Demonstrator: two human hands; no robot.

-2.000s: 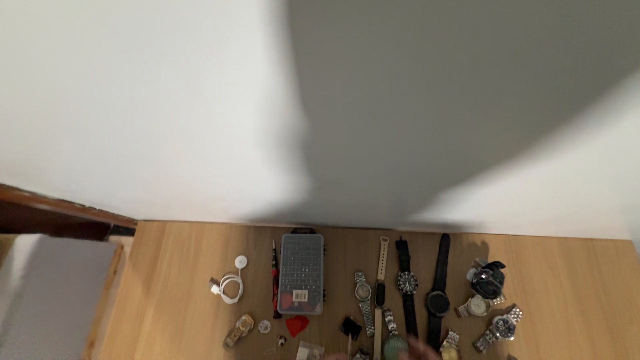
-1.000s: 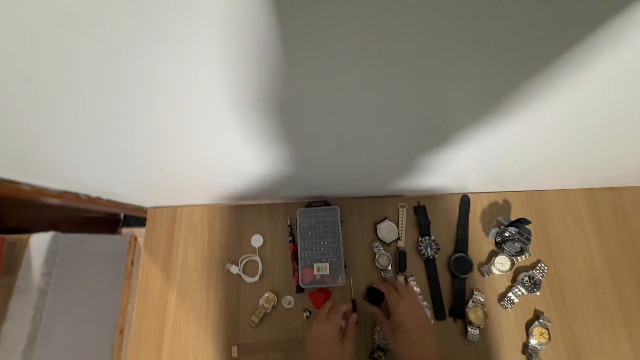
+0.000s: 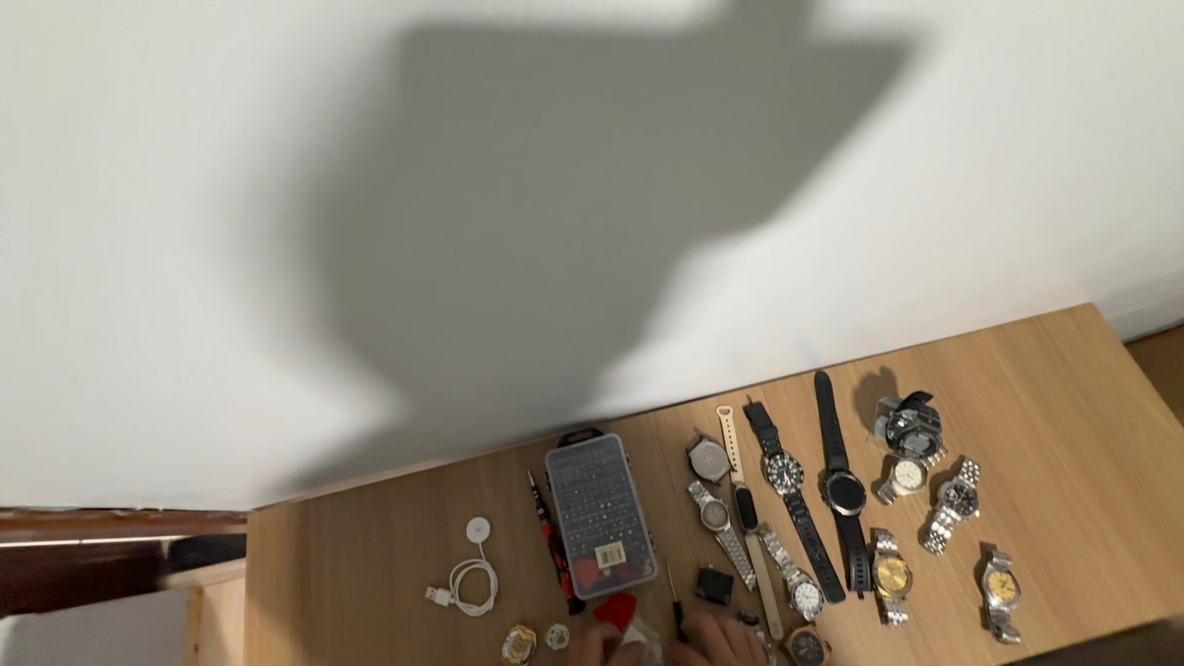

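At the bottom edge, my left hand (image 3: 603, 645) has its fingers on a small clear plastic bag (image 3: 645, 640), beside a red guitar-pick-shaped piece (image 3: 616, 610). To its right lies my right hand (image 3: 717, 640), fingers bent, next to a thin black-handled screwdriver (image 3: 677, 601); whether it grips anything is hidden. A small black square object (image 3: 715, 585) sits just above the right hand. Behind the hands lies a clear plastic case of small parts (image 3: 601, 513). A red and black screwdriver (image 3: 555, 546) lies along its left side.
Several wristwatches are spread to the right, among them a black-strapped watch (image 3: 844, 492), a gold-dial watch (image 3: 892, 575) and a watch on a stand (image 3: 911, 427). A white charging cable (image 3: 474, 587) and a gold watch piece (image 3: 519, 644) lie left. A wall (image 3: 832, 296) rises behind the wooden table (image 3: 1064, 435).
The black square object was at my right hand's fingertips a second ago and now lies on the table apart from them. The view has shifted and tilted.
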